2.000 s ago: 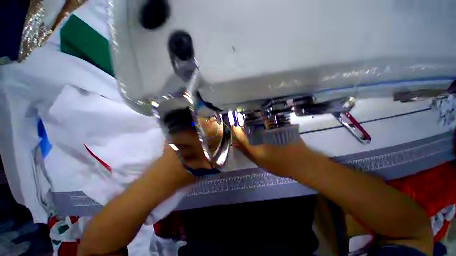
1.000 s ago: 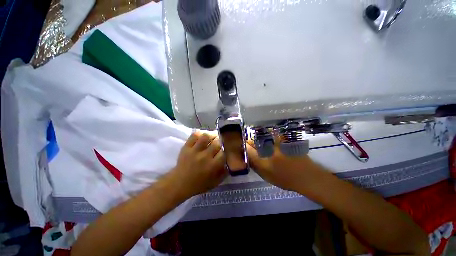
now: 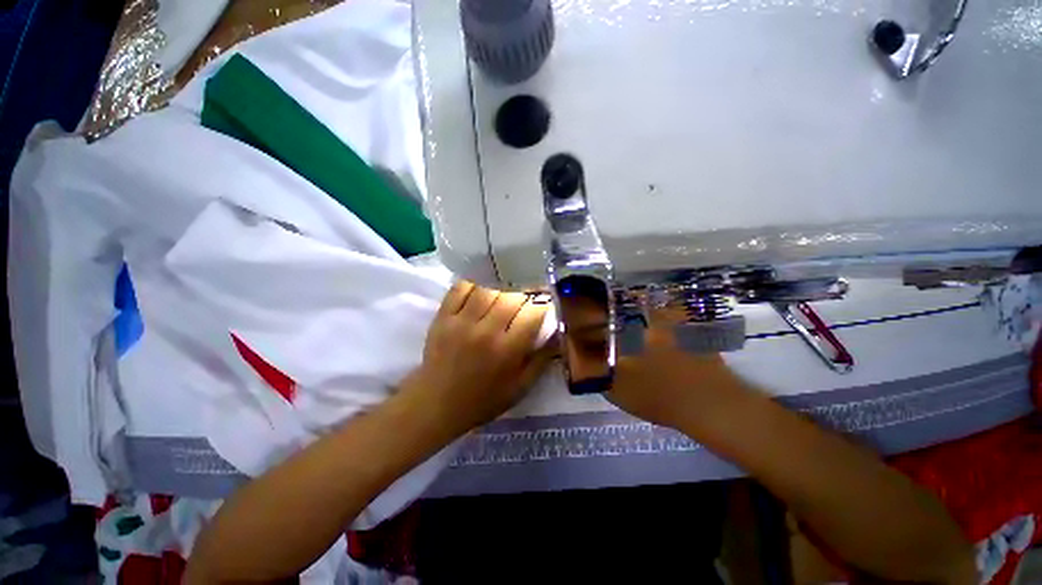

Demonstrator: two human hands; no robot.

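A white garment body (image 3: 331,309) lies left of the sewing machine head (image 3: 731,126), with a green panel (image 3: 320,154) and a thin red insert (image 3: 264,368) in it. My left hand (image 3: 486,349) is on the cloth just left of the chrome take-up lever guard (image 3: 583,331), its fingers bent over the cloth edge. My right hand (image 3: 674,379) is right of the guard, below the machine head. Its fingertips are hidden behind the guard and metal parts. The needle and presser foot are mostly hidden.
Red thread snips (image 3: 820,337) lie on the table right of the needle area. A grey measuring scale (image 3: 548,441) runs along the front edge. Blue tape (image 3: 126,311) is at left, a brown plastic-wrapped packet (image 3: 137,69) behind, and red cloth (image 3: 971,440) at lower right.
The view has shifted, so the machine head sits further right and more of the green panel shows. My hands remain at the needle area, my left now clearer beside the guard.
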